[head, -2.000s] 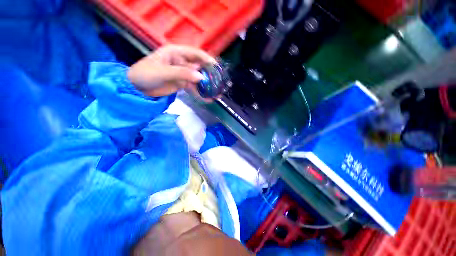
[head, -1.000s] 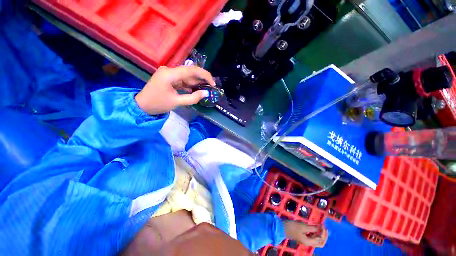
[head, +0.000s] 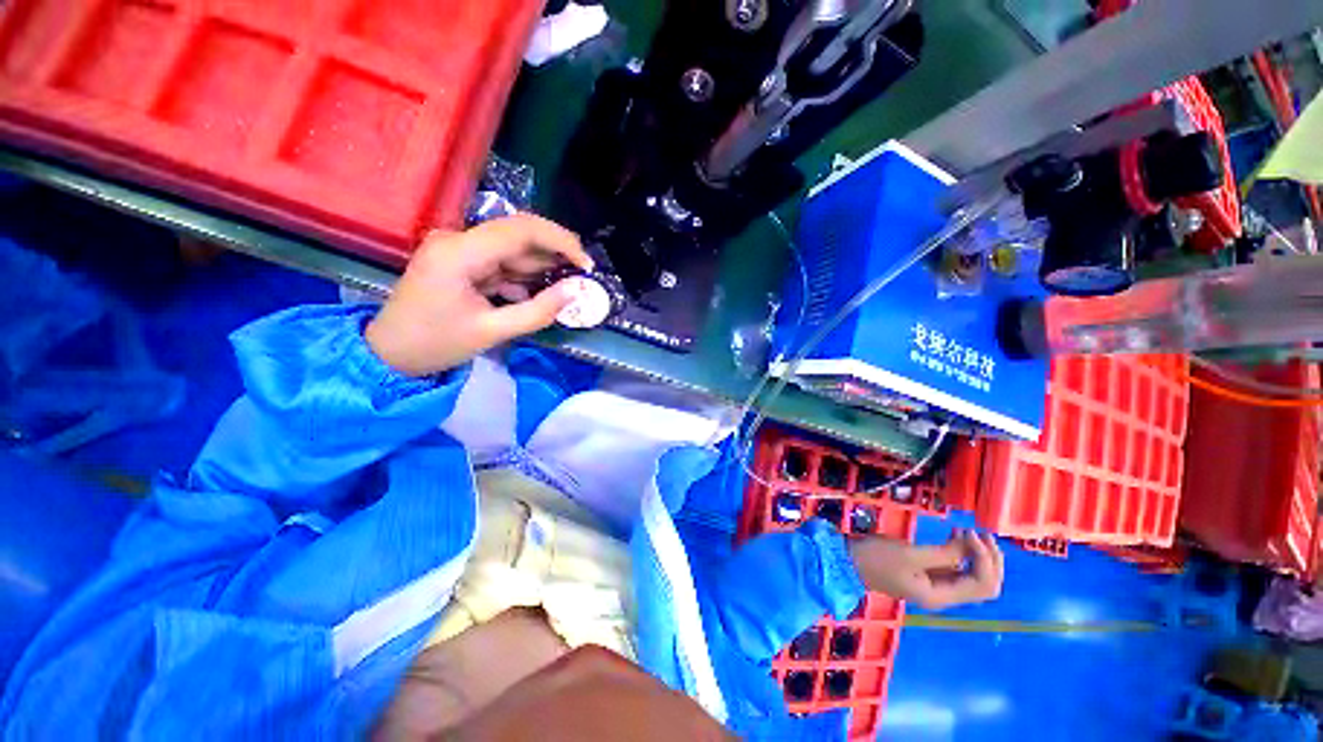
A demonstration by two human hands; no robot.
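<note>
My left hand holds a small round watch-like unit between thumb and fingers, its pale bright face showing. It is at the bench edge, in front of the black test fixture, whose silver clamp linkage rises behind. My right hand is small in the picture, over the right edge of a lower red tray with dark round units in its pockets. Its fingers are loosely curled with a gap, and no held thing shows. My right forearm hides part of that tray.
A red compartment tray lies on the bench at upper left. A blue control box with white lettering stands right of the fixture. Thin tubing loops over the edge. A black regulator and clear cylinder hang above. More red trays stand beyond.
The view has shifted. My right hand, out of view two seconds ago, is farther out at the lower tray's edge. My left hand still holds the unit, whose face now looks white instead of dark.
</note>
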